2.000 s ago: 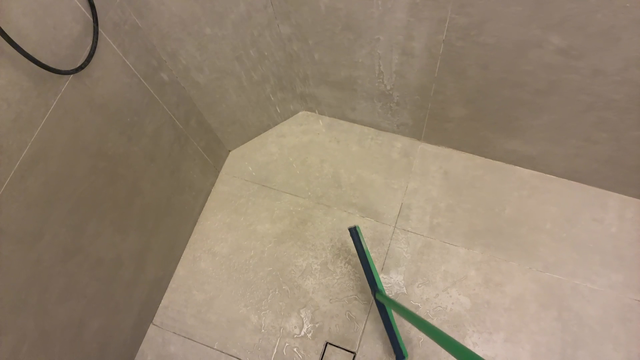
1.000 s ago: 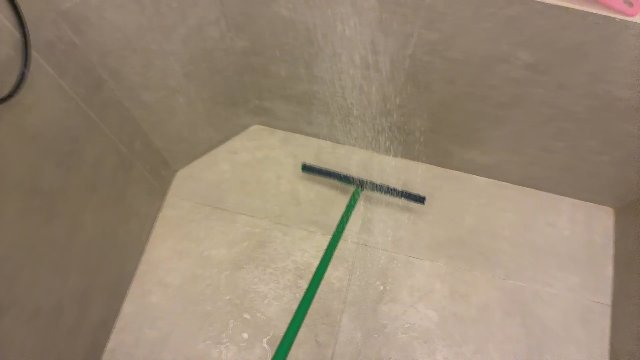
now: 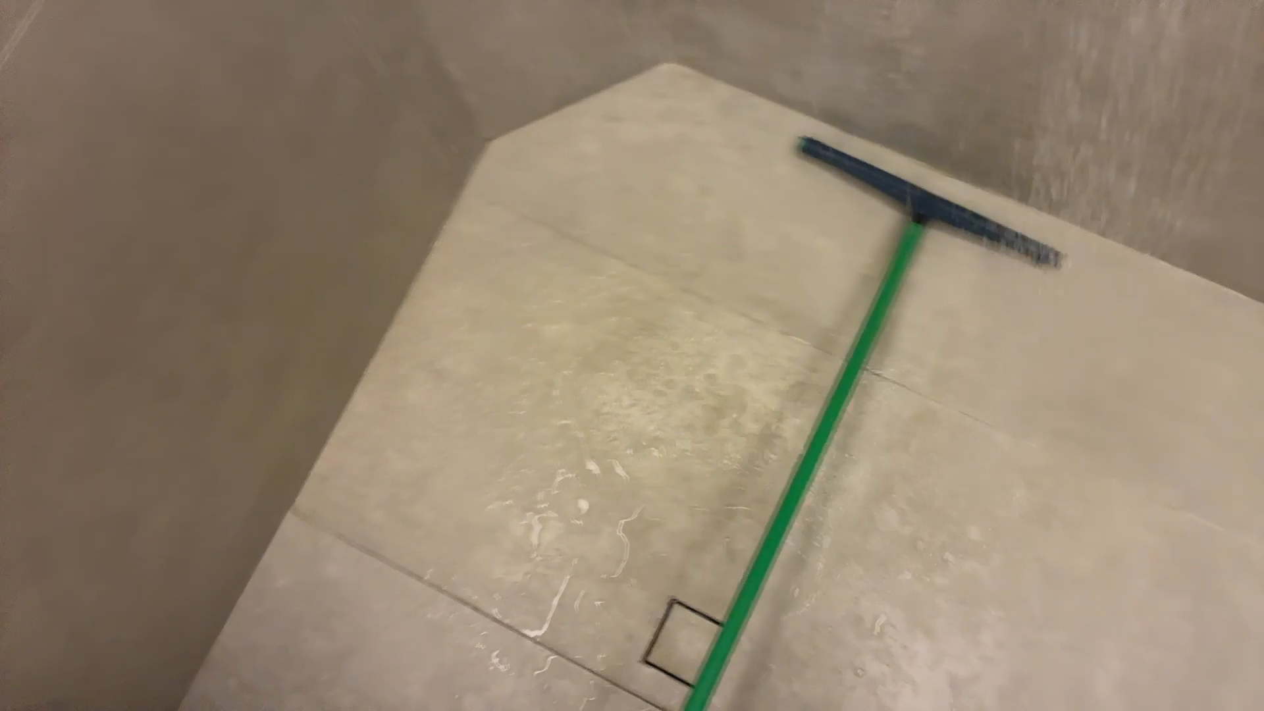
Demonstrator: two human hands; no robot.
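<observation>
Neither of my hands shows in the head view. A floor squeegee (image 3: 918, 202) with a dark blue head and a long green pole (image 3: 810, 454) lies across the wet tiled floor (image 3: 632, 375). Its head is at the upper right, close to the foot of the back wall and roughly along it. The pole runs down to the bottom edge, where its lower end and whatever holds it are out of frame. Water falls or runs near the right end of the head.
Grey tiled walls (image 3: 237, 247) rise on the left and at the back (image 3: 889, 79), with a cut-off corner between them. A square floor drain cover (image 3: 686, 642) sits beside the pole, partly hidden by it. Water puddles shine on the tiles left of the pole.
Two seconds ago the squeegee head was beside the drain, out on the floor; it has since moved to the back wall. Falling water shows from one second ago. The view has shifted.
</observation>
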